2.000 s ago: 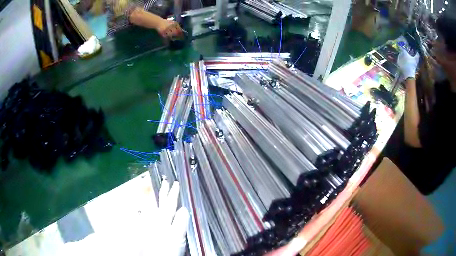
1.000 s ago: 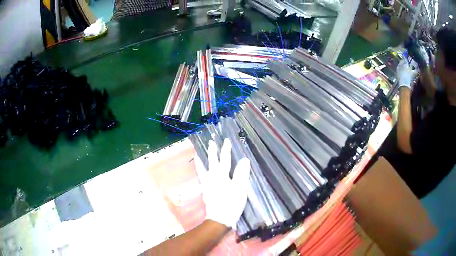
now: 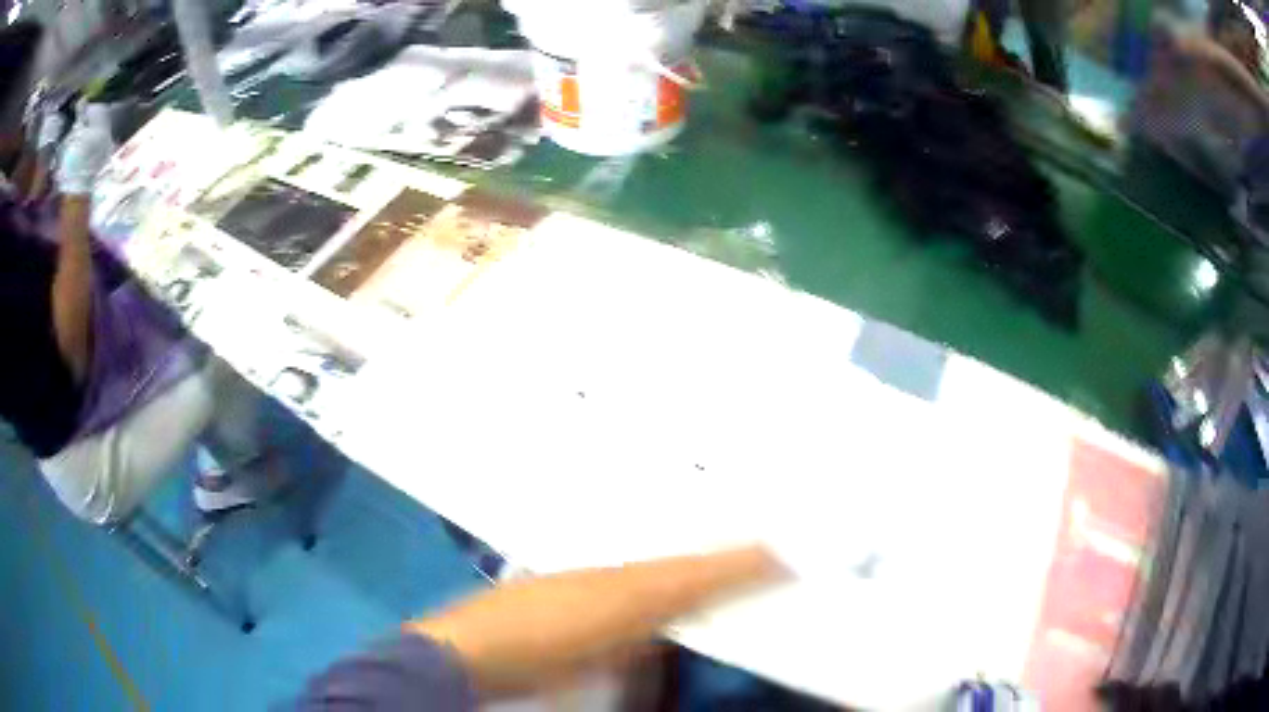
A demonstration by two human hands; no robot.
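Note:
The silver tubes (image 3: 1211,577) lie at the far right edge, blurred and cut off. A dark strip of black end fittings (image 3: 1183,696) shows below them. My left forearm reaches in from the bottom. My left hand (image 3: 842,559), in a white glove, is over the whitish sheet (image 3: 668,403), left of the tubes. It is washed out against the sheet, so its fingers and any held thing cannot be made out. A small white and blue patch (image 3: 991,696) at the bottom edge may be part of my right glove; this is unclear.
A black heap (image 3: 960,153) and white bucket (image 3: 605,91) stand on the green bench top. A grey patch (image 3: 898,359) is at the sheet's back edge. A seated person (image 3: 118,334) is at left, with a gloved hand at the bench. Blue floor lies below.
The view has swung left, so the tubes now sit at the far right edge and the red rods are out of view. My left hand is off the tubes and over the sheet.

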